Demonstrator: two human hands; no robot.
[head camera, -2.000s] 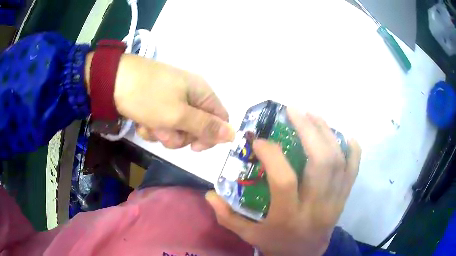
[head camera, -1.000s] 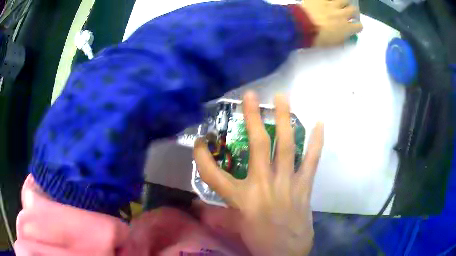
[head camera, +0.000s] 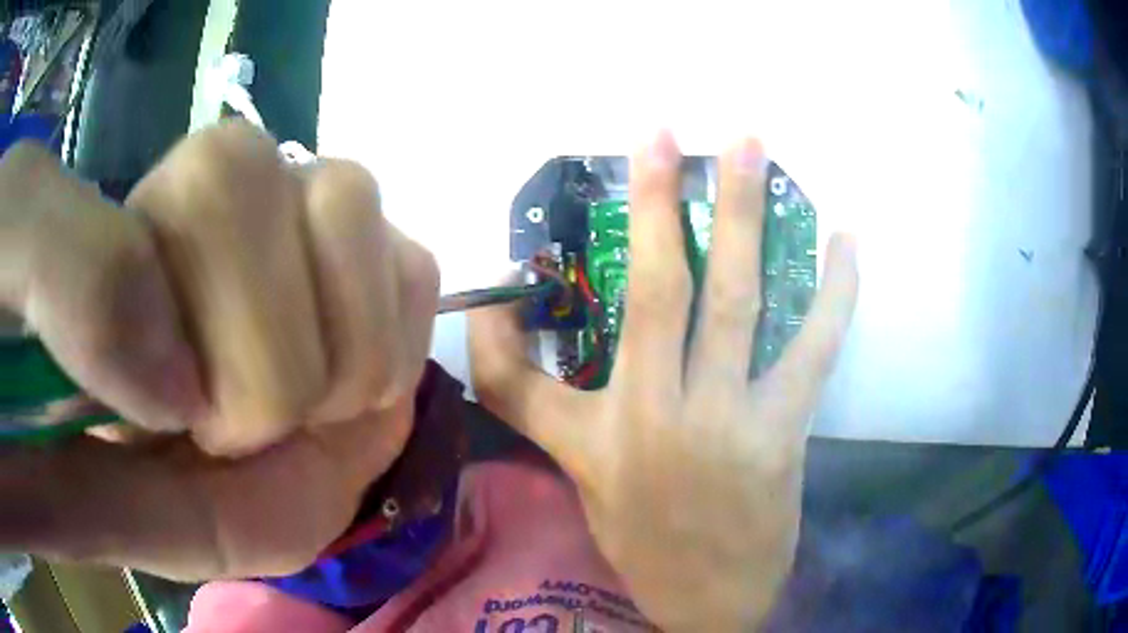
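The pale open housing (head camera: 534, 215) lies on the white sheet with its green circuit board (head camera: 792, 254) facing up. Red, yellow and dark lead wires (head camera: 579, 287) bunch at its left side. My right hand (head camera: 693, 470) lies over it from below, fingers spread across the board and thumb at the left edge, holding it down. My left hand (head camera: 278, 297) is closed in a fist around a screwdriver with a green handle (head camera: 37, 377). Its metal shaft (head camera: 485, 298) points right, with the tip among the wires. The exact contact is unclear.
The white sheet (head camera: 940, 322) lies under and around the housing. A white cord end (head camera: 235, 77) shows at upper left by the green belt. A dark cable (head camera: 1021, 485) curves at the lower right. Blue material (head camera: 1061, 27) shows at the top right corner.
My left hand has come back from the upper right to the left side, now with the screwdriver. My right hand stays over the housing, which appears turned straighter and higher in view.
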